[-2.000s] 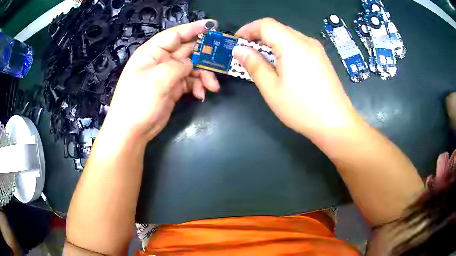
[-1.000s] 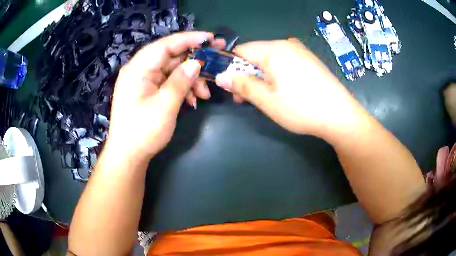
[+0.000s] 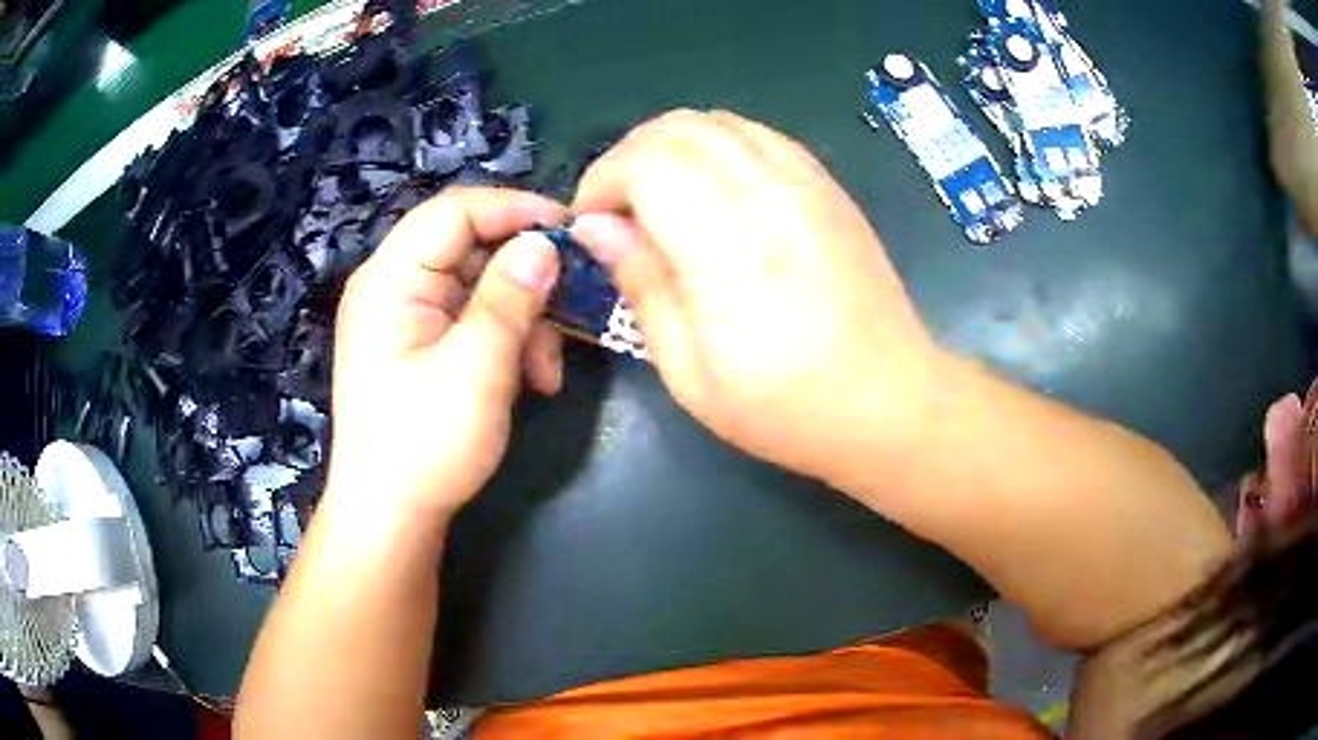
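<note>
A small phone mainboard (image 3: 586,297) is held between my two hands, blue end up-left and white dotted end down-right. My left hand (image 3: 434,340) grips its left edge, with the thumb on the blue face. My right hand (image 3: 752,275) covers its upper right part, with fingertips at the top edge by the blue end. Most of the board is hidden by my fingers. I cannot tell whether a black part is on it.
A tangled heap of black plastic brackets (image 3: 260,217) lies at left. Several boards (image 3: 1048,116) overlap at upper right, with one board (image 3: 947,145) beside them. A white fan (image 3: 94,557) and a blue-tinted bottle (image 3: 41,282) stand at far left. Another person's hand (image 3: 1279,463) shows at the right edge.
The board is tilted more steeply and sits lower in view. My right hand has moved left over its blue end, covering more of it. The heap and waiting boards have shifted slightly with the camera.
</note>
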